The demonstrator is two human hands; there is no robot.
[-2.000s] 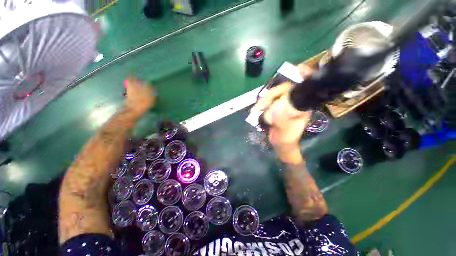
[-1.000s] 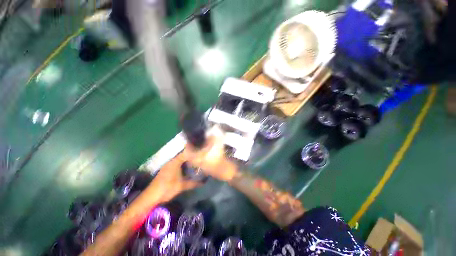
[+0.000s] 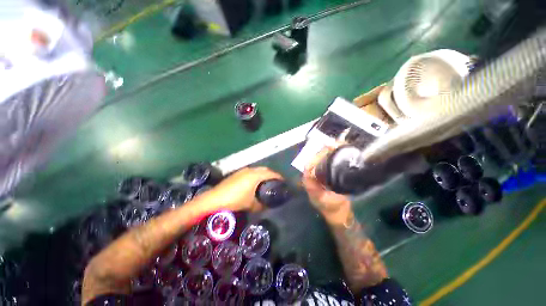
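My left hand [image 3: 248,186] holds a black cylindrical unit [image 3: 273,193], its dark rounded end showing. My right hand [image 3: 323,190] grips the thick black power screwdriver [image 3: 347,169], beside the white-and-black feeder box [image 3: 344,127]; the driver hides some of the fingers. The driver tip cannot be seen. A silvery ribbed hose or arm [image 3: 461,101] runs from the driver to the upper right. Several standing units with clear rims [image 3: 257,274] are grouped under and beside my left forearm. One lit unit [image 3: 221,225] glows pink-red among them.
A small white fan [image 3: 428,80] stands beyond the feeder. A large fan [image 3: 48,113] fills the upper left. A unit with a red end [image 3: 245,110] is on the green belt. One clear-rimmed unit [image 3: 417,216] stands right, near several open black cups [image 3: 469,199].
My left hand has drawn back slightly left from the driver, holding a unit. The driver and my right hand show farther right in the shifted view. The hose now slants to the upper right.
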